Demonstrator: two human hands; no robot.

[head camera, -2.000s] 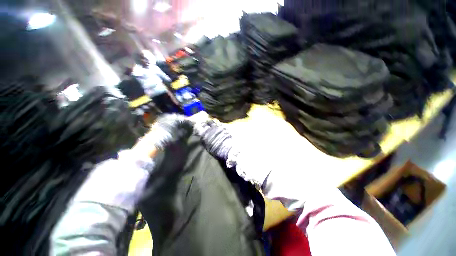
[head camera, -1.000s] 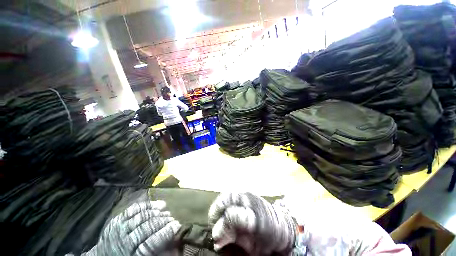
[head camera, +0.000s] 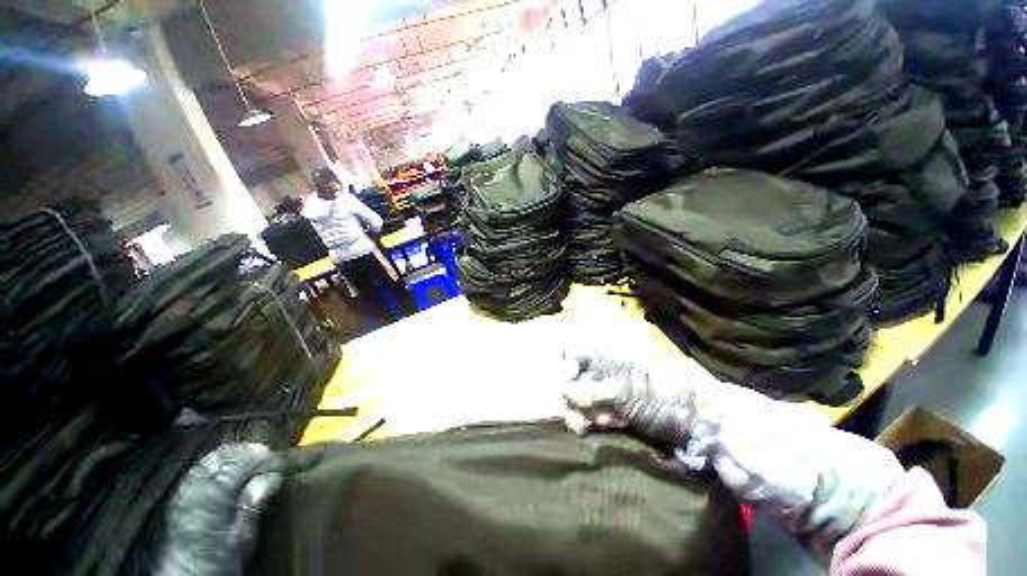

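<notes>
An olive-green backpack (head camera: 496, 506) lies across the bottom of the view, in front of me on the pale-yellow worktable (head camera: 451, 360). Its lower part is cut off by the frame's edge. My left hand (head camera: 220, 506), in a grey-white knit glove, is at the bag's left end, its fingers on the fabric; its grip is not clear. My right hand (head camera: 619, 388), gloved the same way, is at the bag's far top edge, right of the middle. Its fingers are bent, and whether they pinch the edge cannot be told.
Backpack stacks (head camera: 749, 259) stand at the right, with a narrower stack (head camera: 512, 231) at the far side. Dark piles (head camera: 214, 338) stand at the left. An open cardboard box (head camera: 940, 456) is on the floor at right. A person (head camera: 344, 231) stands by a far table and blue bins (head camera: 430, 281).
My hands, close together on the fabric a second ago, are now wide apart. The backpack now spreads broadly across the bottom. My right hand has moved up and right, my left hand left.
</notes>
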